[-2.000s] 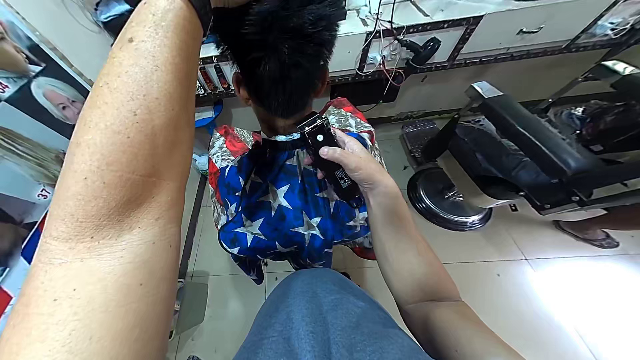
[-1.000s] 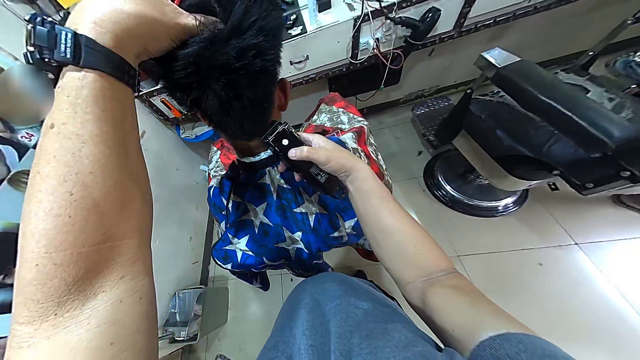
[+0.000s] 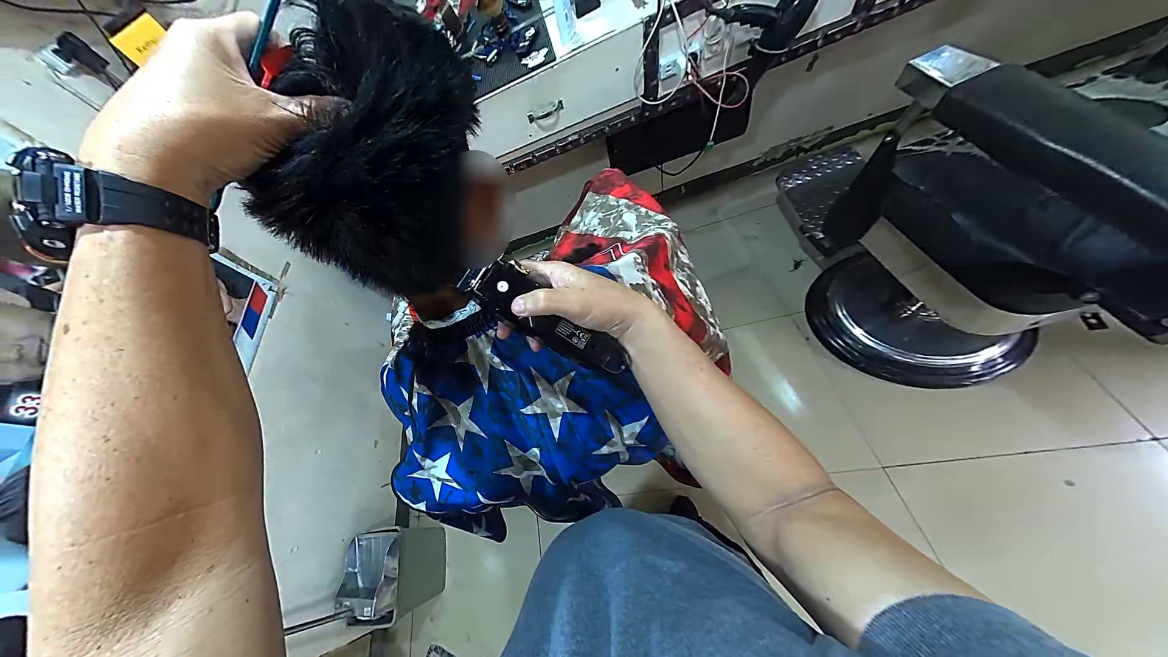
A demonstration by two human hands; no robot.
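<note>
A seated person with thick black hair (image 3: 383,137) wears a barber cape (image 3: 538,411) with silver stars on blue and red-and-silver parts. My right hand (image 3: 579,301) grips a black hair clipper (image 3: 547,319), its blade end close to the nape, at the edge of the neck strip (image 3: 456,318). On the upper left of the head rests my left hand (image 3: 210,105), which holds a comb (image 3: 265,36) of blue-green colour, mostly hidden by fingers and hair. A black watch is on my left wrist.
A black barber chair (image 3: 995,210) with a round base stands at the right. Ahead runs a counter with a drawer (image 3: 566,100), tools on top and loose cables (image 3: 703,73) at its edge. A metal footrest (image 3: 370,570) is at lower left.
The person's head now shows further left in the view, which has turned. My left hand, cut off by the upper edge two seconds ago, is now visible on the hair. The clipper stays by the nape.
</note>
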